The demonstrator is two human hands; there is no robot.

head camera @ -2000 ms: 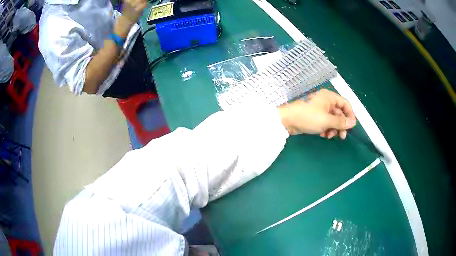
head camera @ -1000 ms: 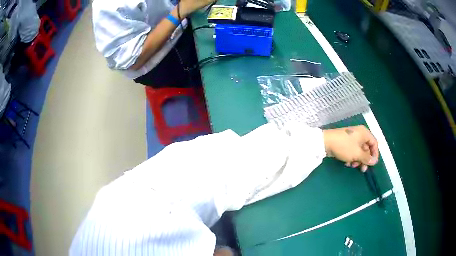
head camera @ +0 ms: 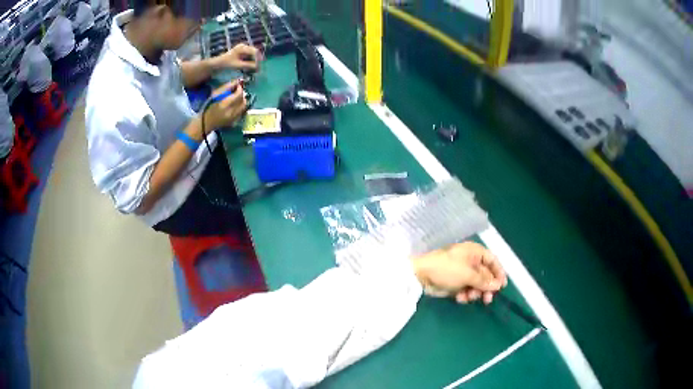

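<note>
My left hand [head camera: 462, 273], bare with a white sleeve, reaches across the green bench from the lower left. Its fingers are closed on a slim dark tool, which looks like the tweezers [head camera: 518, 310]. The tool points down and right, and its tip is near the white line. A ribbed grey-white stack of strips [head camera: 448, 216] lies just beyond my hand, partly hidden by the sleeve. A crinkled clear bag [head camera: 349, 222] lies at its left side. My right hand is out of the picture.
A blue box with a black top [head camera: 295, 158] stands farther along the bench. A neighbouring person [head camera: 144, 114] works with a corded tool near a black compartment tray [head camera: 262, 32]. A yellow post [head camera: 372, 53] rises at the back. A red stool [head camera: 220, 270] stands left.
The view has swung, bringing the neighbour's upper body, black tray and yellow post into view. The small pieces near the bottom have left view. My left hand still holds the dark tool.
</note>
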